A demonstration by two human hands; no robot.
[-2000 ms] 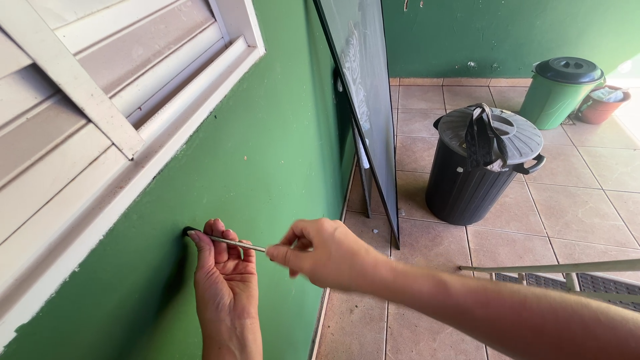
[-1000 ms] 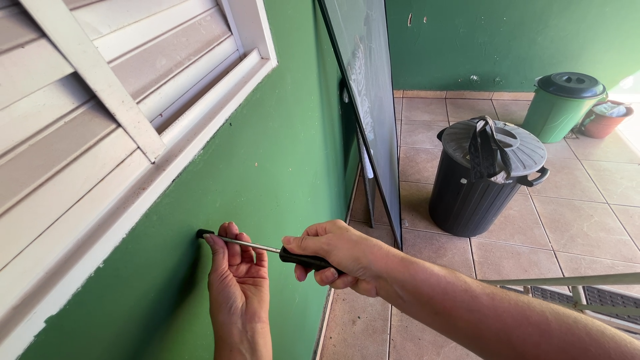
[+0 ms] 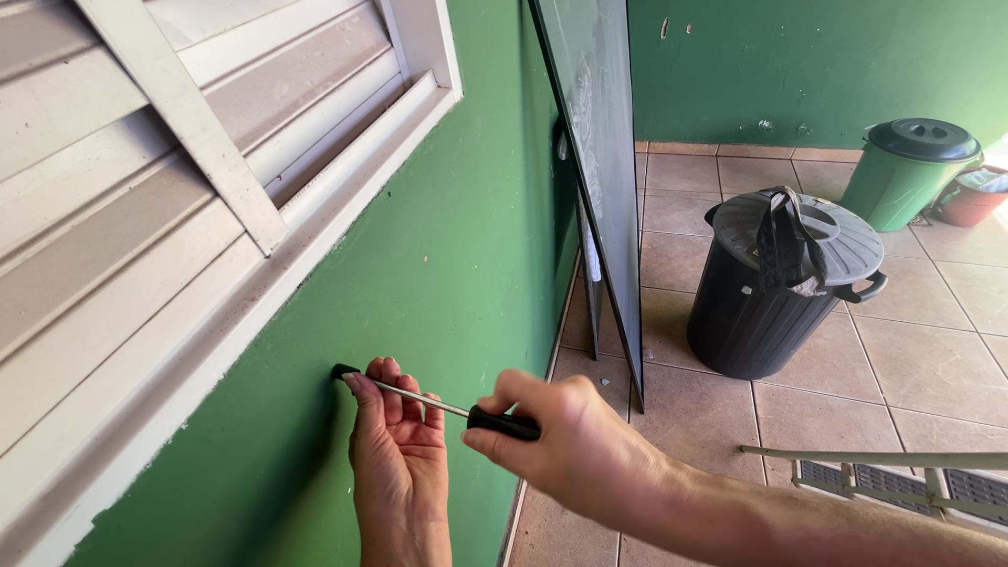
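My right hand [image 3: 551, 433] grips the black handle of a screwdriver [image 3: 425, 400], whose metal shaft points left toward the green wall [image 3: 441, 268]. At the shaft's far end, a small black fitting [image 3: 345, 371] sits against the wall. My left hand [image 3: 402, 449] is raised palm up below the shaft, its thumb and fingertips at the fitting and the shaft's end. The screwdriver's tip is hidden at the fitting.
A white louvred window [image 3: 260, 228] is set in the wall at upper left. A dark-framed panel [image 3: 602, 181] leans beyond my hands. A black lidded bin [image 3: 756, 315], a green lidded bin [image 3: 894, 177] and a reddish pot [image 3: 972, 201] stand on tiles. A metal ladder [image 3: 890, 465] lies lower right.
My right hand has shifted its grip on the screwdriver; its handle, covered two seconds ago, now shows. My left hand stays by the black fitting.
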